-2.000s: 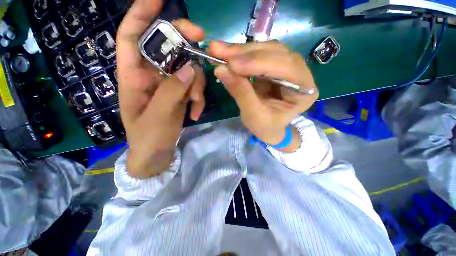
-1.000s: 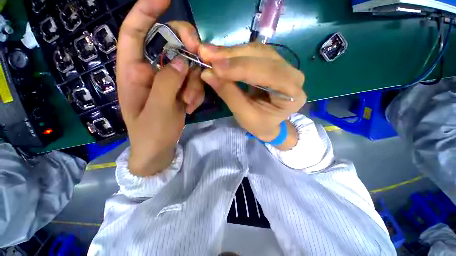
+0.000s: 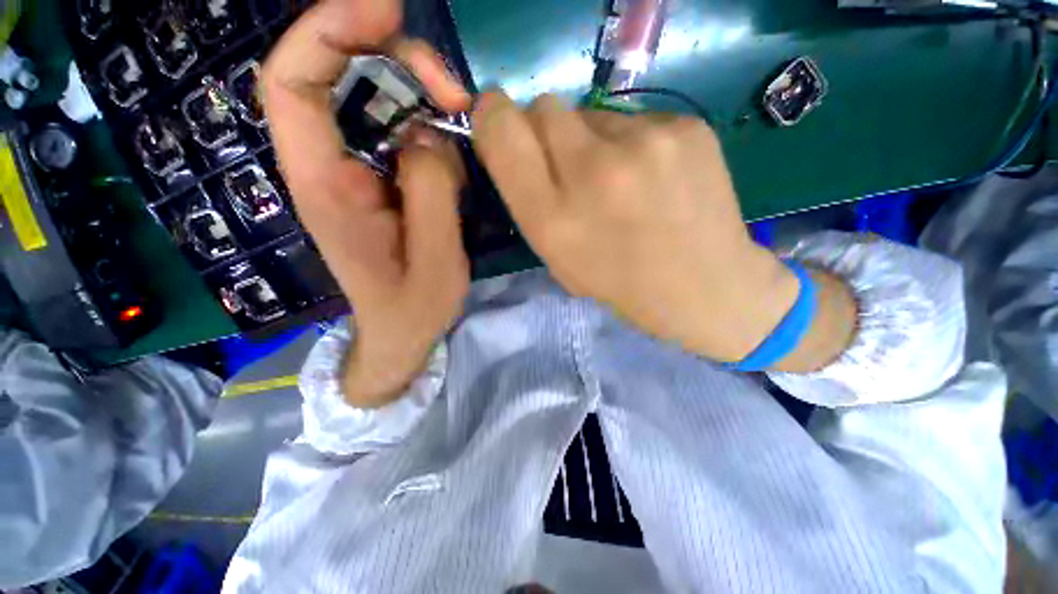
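Note:
A silver-rimmed watch case (image 3: pixel 379 98) with dark and pale inner parts is in my left hand (image 3: pixel 383 221), held between the fingers and thumb above the tray's right side. My right hand (image 3: pixel 638 209), with a blue strap at the wrist, is close to it on the right. It holds thin silver tweezers (image 3: pixel 450 123). Only their front part shows, reaching into the lower right of the case; my fingers hide the rest. Whether the tips hold a part cannot be told.
A black tray (image 3: pixel 181 185) of watch cases lies left. A pinkish syringe (image 3: pixel 633 44) lies beyond my right hand. A spare watch case (image 3: pixel 795 92) lies at the right. A black controller (image 3: pixel 70 250) with a red light stands far left. Grey-white sleeves of other people show at both sides.
My right hand has turned palm-down over the tweezers, and its forearm has swung out to the right. My left hand keeps hold of the watch case, which shows slightly tilted differently.

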